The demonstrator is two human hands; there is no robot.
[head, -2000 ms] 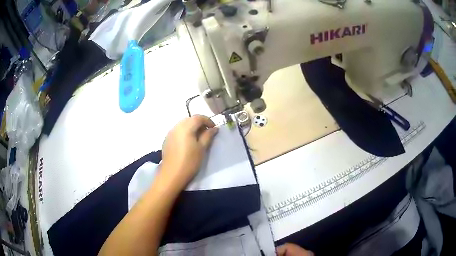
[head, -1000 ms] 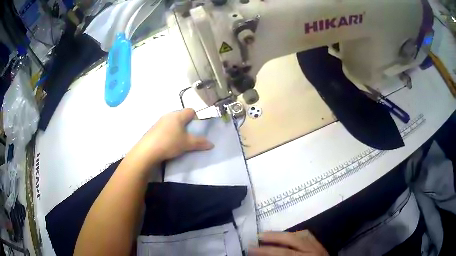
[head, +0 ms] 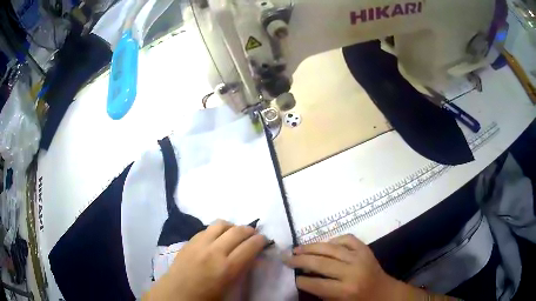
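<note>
The pale front panel (head: 220,182) runs from under the presser foot (head: 257,115) toward me, with a narrow dark edge down its right side. A dark piece (head: 179,228) shows on it, and dark outer fabric (head: 91,247) lies at its left. My left hand (head: 217,261) grips the panel low down, fingers bent at the dark piece's tip. My right hand (head: 344,267) holds the panel's right edge, fingertips close to my left hand. Both hands are cut off by the bottom edge, and the fingertips' undersides are hidden.
The cream-white sewing machine (head: 329,35) stands behind the work. A curved dark cut piece (head: 405,111) lies under its arm, beside snips (head: 464,117). A printed ruler (head: 376,200) runs along the table front. A blue lamp (head: 123,76) is at left, a fabric bundle (head: 505,217) at right.
My left hand has moved from near the presser foot down toward me. The pale panel now spreads flatter, covering much of the dark piece. My right hand has moved slightly up, and the view has shifted.
</note>
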